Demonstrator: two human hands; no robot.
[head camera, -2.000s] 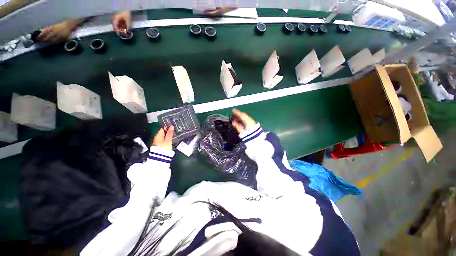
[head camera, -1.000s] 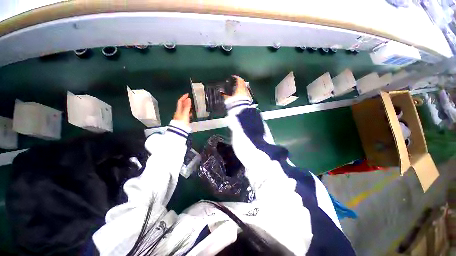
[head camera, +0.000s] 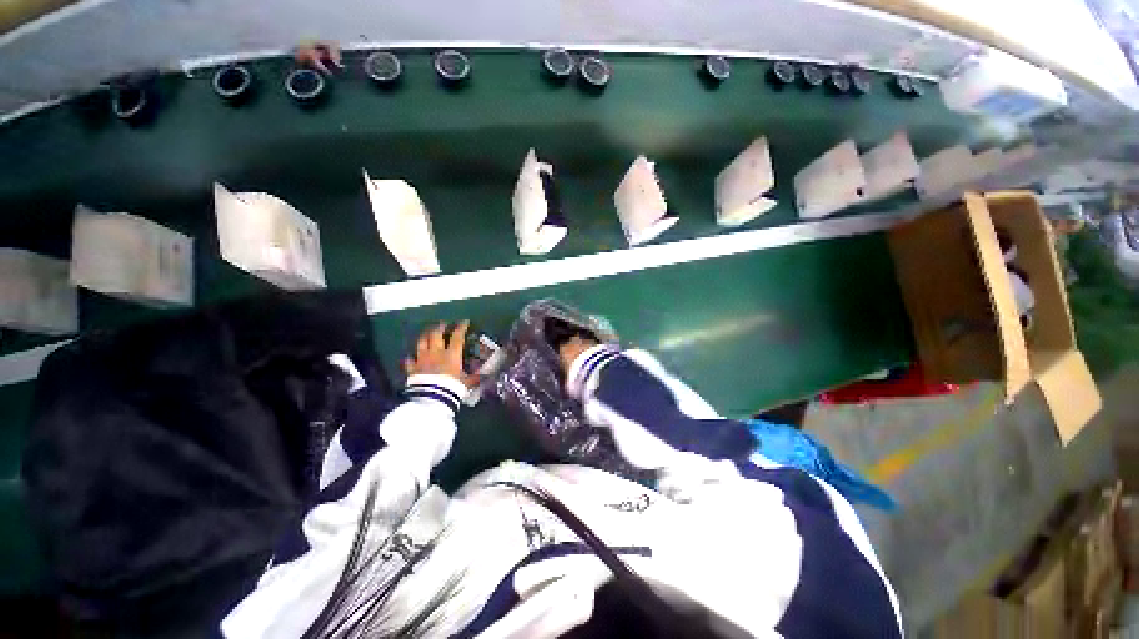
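Note:
My left hand (head camera: 440, 355) is at the belt in front of me, its fingers spread at a small dark piece with a white edge (head camera: 485, 357); whether it grips it is unclear. My right hand (head camera: 573, 351) reaches into the mouth of the crinkled black poly bag (head camera: 540, 393); its fingers are hidden. Open white cartons (head camera: 402, 227) stand in a row along the white line. One carton (head camera: 531, 210), beyond my hands, shows something dark inside.
A bulky black sack (head camera: 175, 437) lies at left. Black round parts (head camera: 382, 68) line the far side, with another person's fingers there. A brown shipping carton (head camera: 943, 293) stands at right, near a red item (head camera: 893, 387) and blue plastic (head camera: 818, 462).
Both hands have drawn back from the carton row, the right into the poly bag, the left beside it. The flat black pack held earlier is no longer seen in either hand. The view has shifted.

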